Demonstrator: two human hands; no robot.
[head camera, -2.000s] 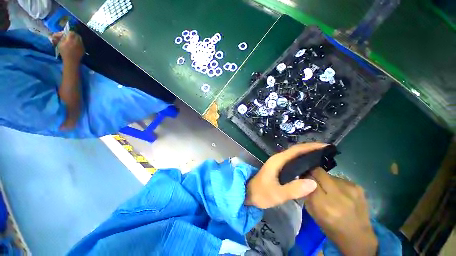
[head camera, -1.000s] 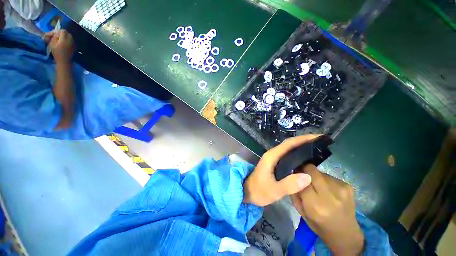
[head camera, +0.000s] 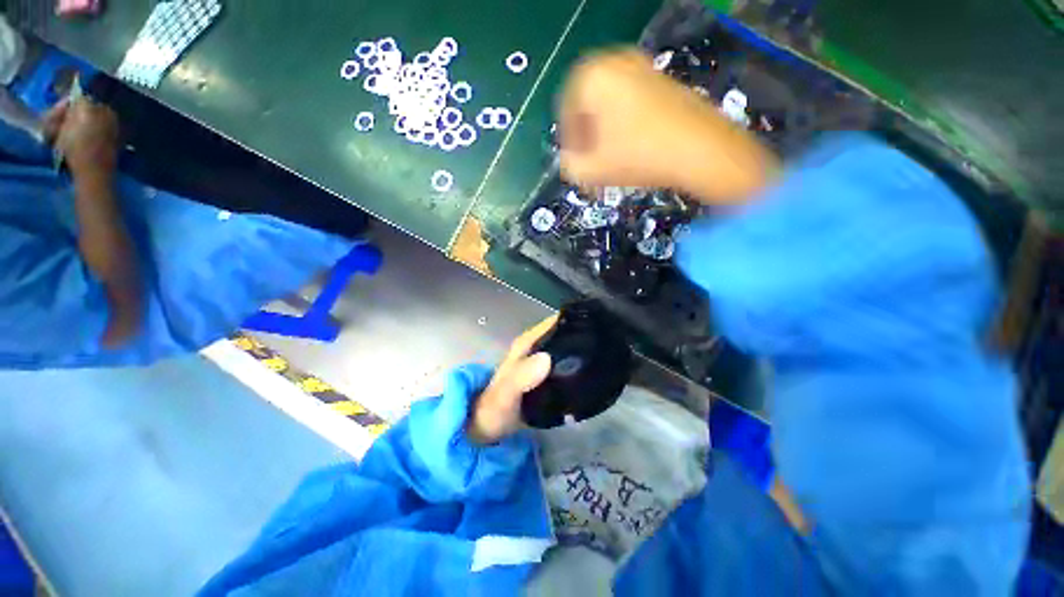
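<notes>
My left hand holds the black plastic housing in front of the bench edge. The housing's rounded face is turned up and shows a small pale round spot near its centre. My right hand is blurred, with curled fingers, over the upper left part of the dark parts tray. Whether it holds anything cannot be told. White-faced discs and thin black parts lie heaped in the tray. My right hand and sleeve hide much of the tray.
Loose white rings lie piled on the green bench, left of the tray. A sheet of round pads lies further left. A person in a blue smock stands at left near a blue stool. A marked plastic bag is below the housing.
My right hand has left the housing and moved up over the tray. My left hand has moved left and turned the housing's rounded face up. The view has shifted right.
</notes>
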